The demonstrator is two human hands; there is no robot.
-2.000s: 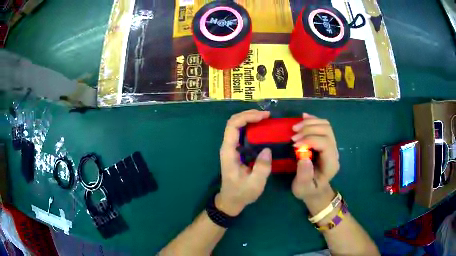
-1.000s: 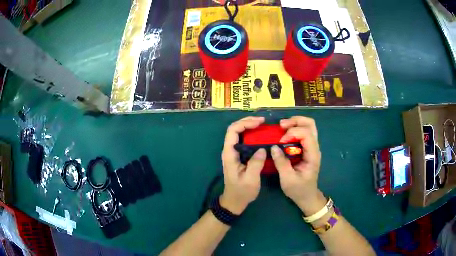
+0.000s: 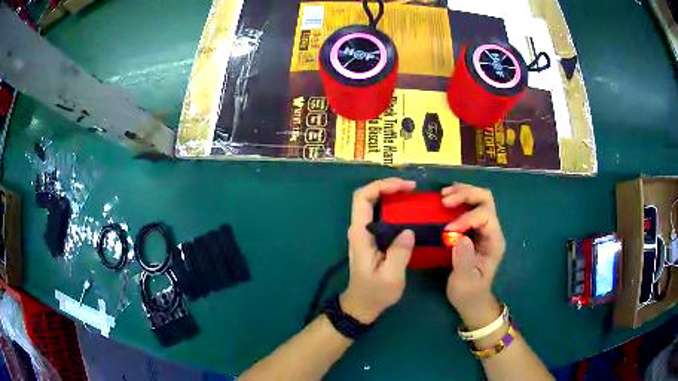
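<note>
A red Bluetooth speaker point(image 3: 420, 208) lies on its side between my hands, its black control strip facing me. An orange light glows at the strip's right end. My left hand point(image 3: 379, 257) grips the left end, thumb on the strip. My right hand point(image 3: 476, 249) grips the right end, its thumb by the glowing light. A black cable runs from near my left wrist. Two more red speakers, the left one point(image 3: 360, 93) and the right one point(image 3: 485, 97), stand upright with pinkish lit rings and black straps.
The speakers stand on a flattened printed carton point(image 3: 253, 126). Black rings point(image 3: 154, 248), dark ridged pads point(image 3: 212, 262) and shiny plastic scraps lie left. A red test device point(image 3: 595, 269) with a lit screen sits right, beside a cardboard tray point(image 3: 628, 253). A whitish post point(image 3: 82, 93) stands upper left.
The standing speakers' rings went from pinkish to blue and are pinkish again. My right thumb moved inward onto the strip, then back by the orange light. The view has shifted slightly.
</note>
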